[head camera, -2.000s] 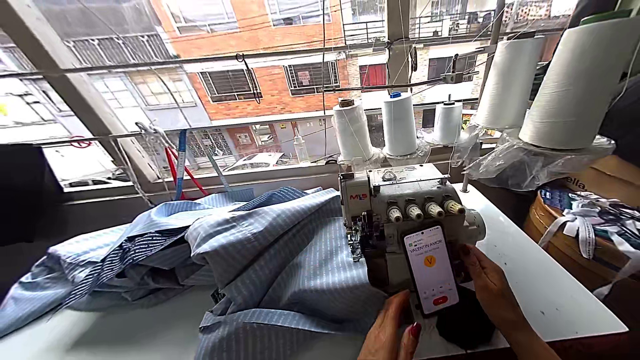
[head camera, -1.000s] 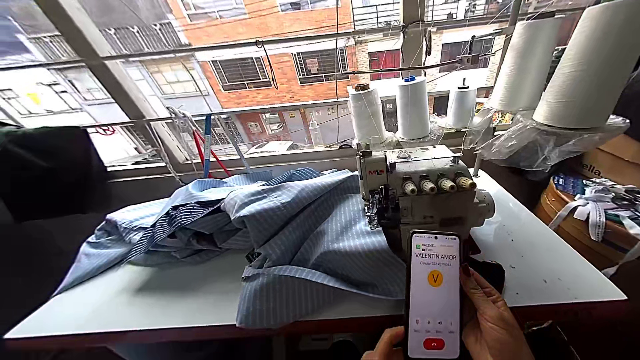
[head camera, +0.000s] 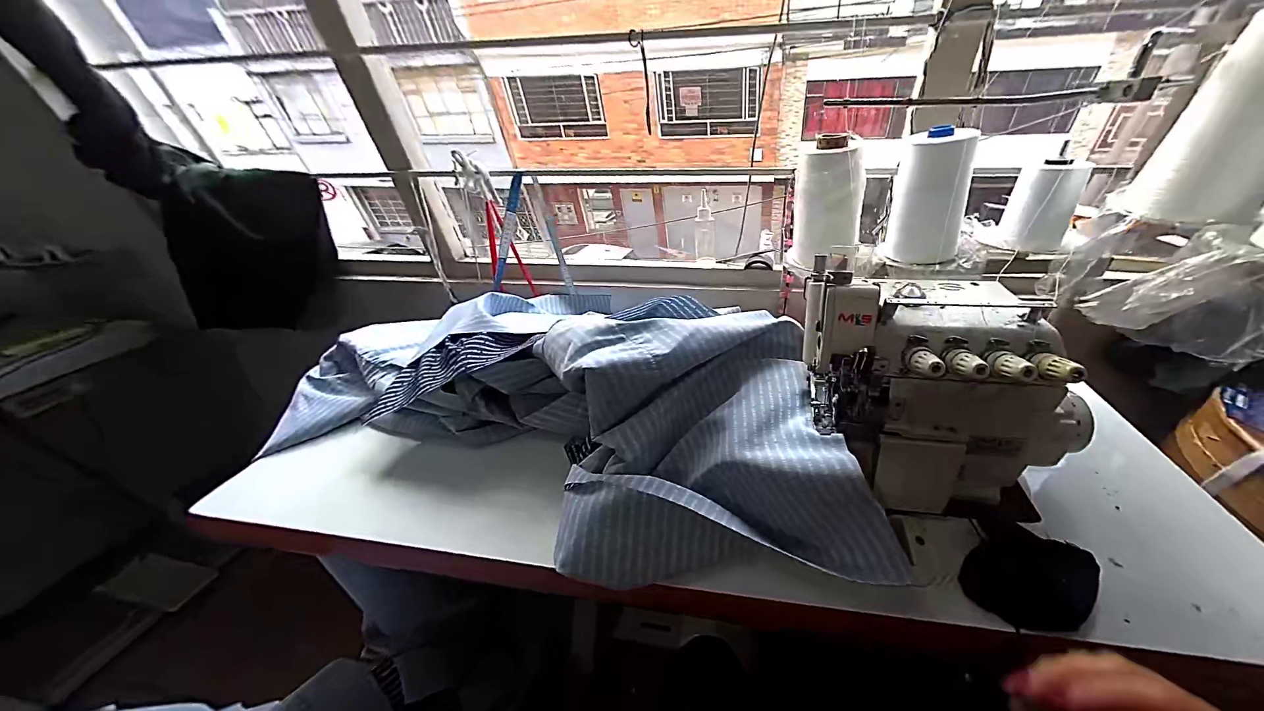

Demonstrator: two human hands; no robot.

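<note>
Near the bottom right edge my right hand (head camera: pixel 1106 681) shows only in part and blurred, below the table's front edge; what it may hold is out of view. My left hand is not in view. Blue-and-white striped fabric (head camera: pixel 721 434) lies bunched on the white table (head camera: pixel 464 494), its right side against the needle area of an overlock sewing machine (head camera: pixel 948 395). One flap reaches the table's front edge. A round black item (head camera: pixel 1029 581) sits in front of the machine, just above my right hand. No phone shows.
Thread cones, including a white one (head camera: pixel 930 197), stand behind the machine by the window. A dark cloth-like item (head camera: pixel 247 247) hangs at left. More striped fabric (head camera: pixel 336 686) lies low at left. A round wooden container (head camera: pixel 1220 459) stands at right.
The phone that the hands held before the machine has gone out of view, and so has my left hand. My right hand has moved down to the bottom edge. The view has turned left.
</note>
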